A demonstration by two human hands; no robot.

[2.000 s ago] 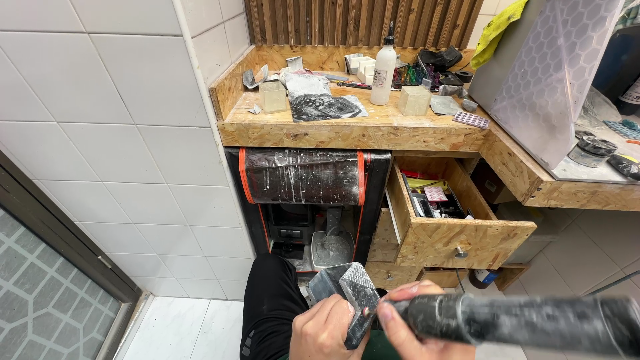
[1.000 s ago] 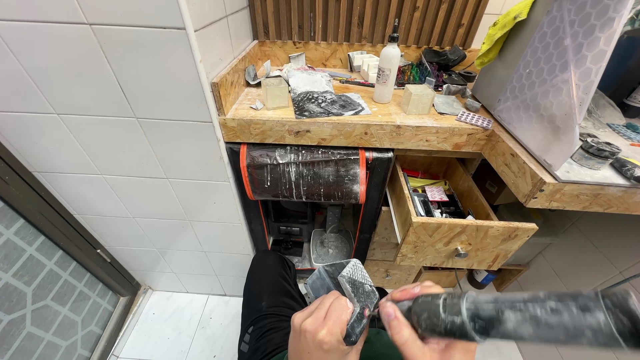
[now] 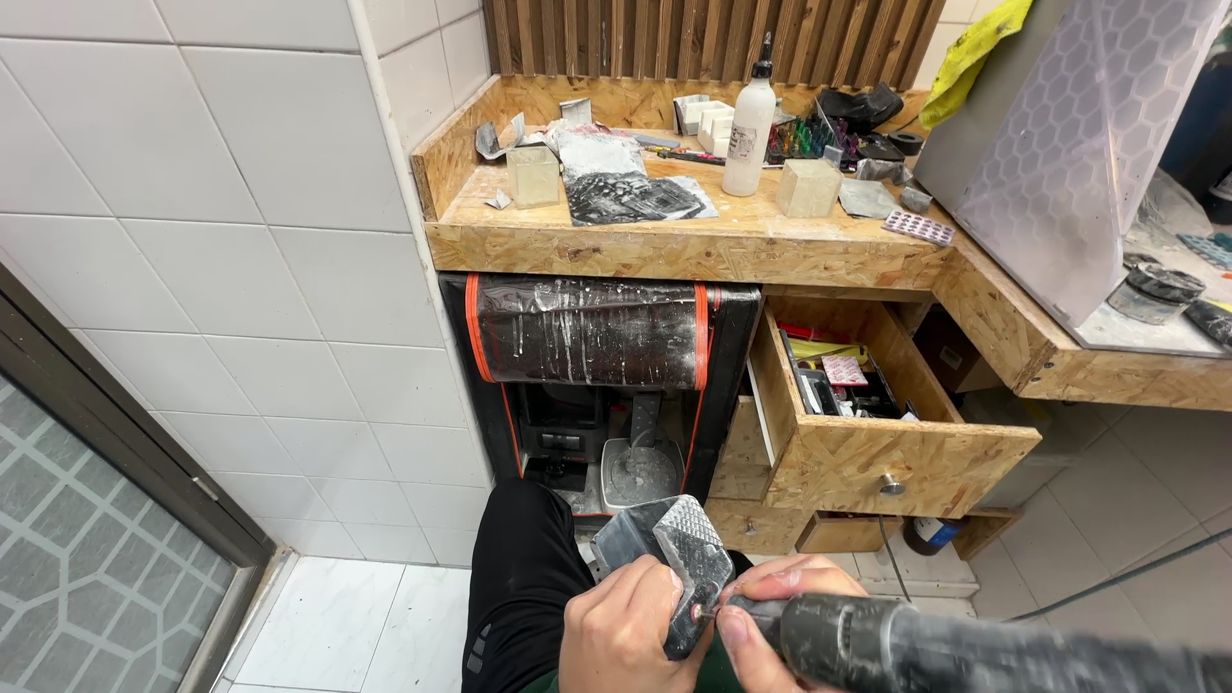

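My left hand (image 3: 626,626) grips a dark grey angular part (image 3: 701,553) with a patch of raised diamond texture at its upper end. My right hand (image 3: 784,621) closes around the front of a black rotary tool (image 3: 847,640), coated in pale dust, whose thick body runs off to the right. The tool's thin bit, with a small reddish tip, meets the lower end of the grey part beside my left fingers. Both hands are close together above my lap, and my right palm is partly hidden by the tool.
Ahead stands an OSB workbench (image 3: 674,252) with a plastic squeeze bottle (image 3: 748,135), translucent blocks (image 3: 808,188) and dusty abrasive sheets (image 3: 630,199). An open wooden drawer (image 3: 900,462) juts out at right. Below the bench, a black enclosure (image 3: 597,332) holds a dusty container (image 3: 642,474).
The grey part has turned slightly in my left hand over the two seconds. My right hand and the rotary tool stay nearly where they were.
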